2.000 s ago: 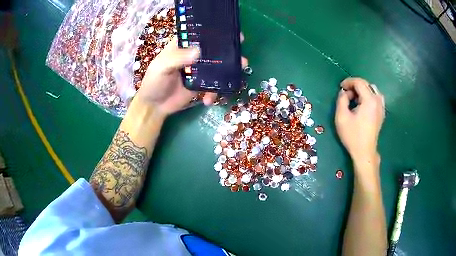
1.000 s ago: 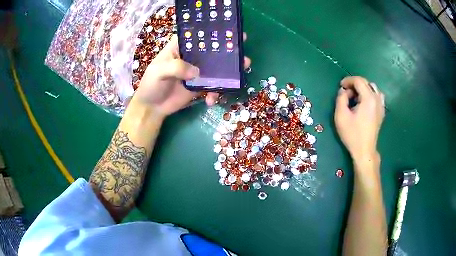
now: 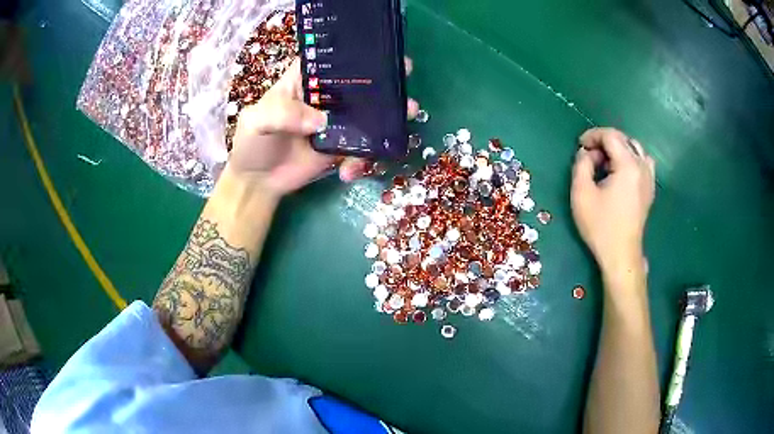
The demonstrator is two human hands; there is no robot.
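My left hand (image 3: 278, 136) holds a black smartphone (image 3: 355, 76) with a lit screen showing a dark list; my thumb lies at its lower left edge. The phone's top is cut off by the picture's edge. A loose pile of small round discs (image 3: 458, 237), copper-orange and silver-white, lies on the green surface below and right of the phone. My right hand (image 3: 613, 182) rests on the surface right of the pile, fingers curled and fingertips near the thumb. Whether it pinches something small cannot be told.
A clear plastic bag (image 3: 161, 93) full of discs lies at the upper left, its open mouth behind my left hand. A hammer (image 3: 686, 347) lies at the lower right. Dark cables (image 3: 711, 19) run at the upper right corner. A yellow line (image 3: 61, 212) curves at the left.
The phone screen has gone from a page of icons to a dark list. My left thumb has shifted slightly on the phone. My right hand has stayed nearly still.
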